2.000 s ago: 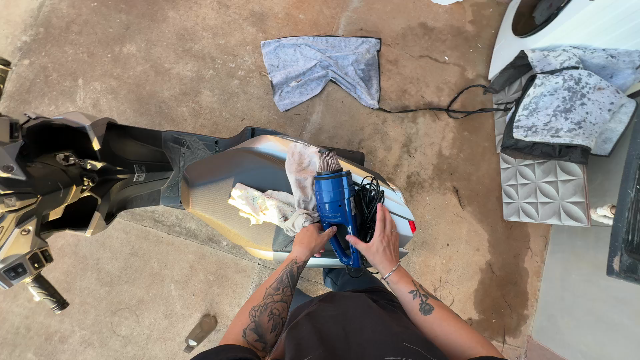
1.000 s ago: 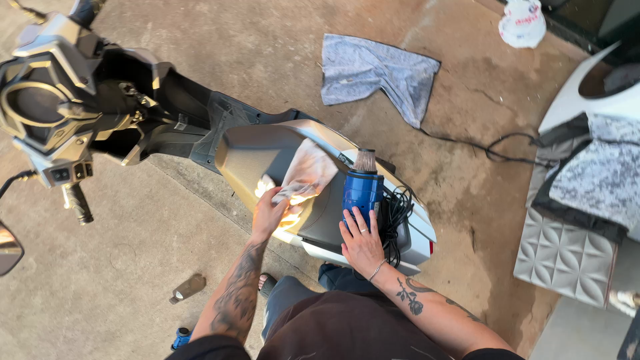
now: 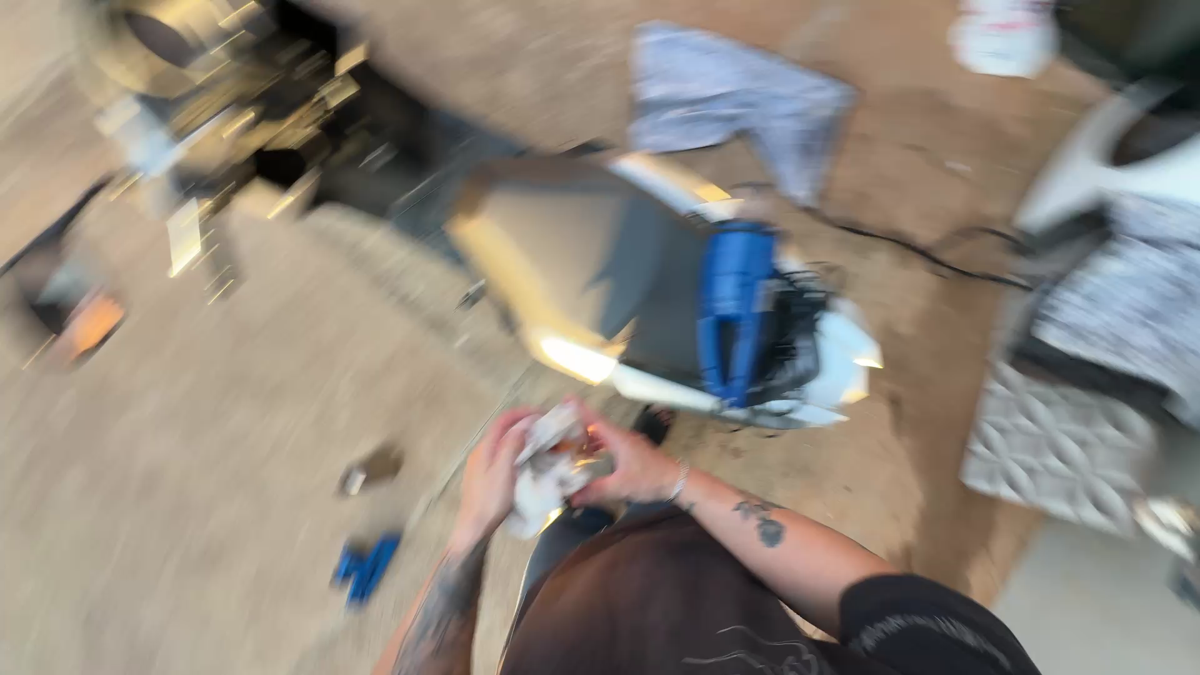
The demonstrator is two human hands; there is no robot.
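Note:
Between my two hands is a crumpled white cloth [image 3: 544,473], held in front of my body beside the scooter. My left hand [image 3: 492,473] grips one side of it, and my right hand [image 3: 628,461] the other, its fingers on the cloth's upper edge. Just ahead is the scooter seat [image 3: 562,253]. A blue heat gun [image 3: 736,291] lies on the seat's rear, its handle toward me. Its black cord [image 3: 797,328] is bundled beside it, near the white tail. The whole view is blurred, so finger detail is hard to make out.
A grey cloth [image 3: 731,89] lies on the concrete beyond the scooter, near a black cable [image 3: 919,253]. Patterned grey padding [image 3: 1059,450] sits at right. The handlebars [image 3: 225,112] reach to the upper left. A small blue object [image 3: 370,567] and a bottle-like item [image 3: 372,469] lie on the ground.
The cloth has come off the seat and is now in both my hands. My right hand has left the heat gun, which stays on the seat's rear. The view has shifted.

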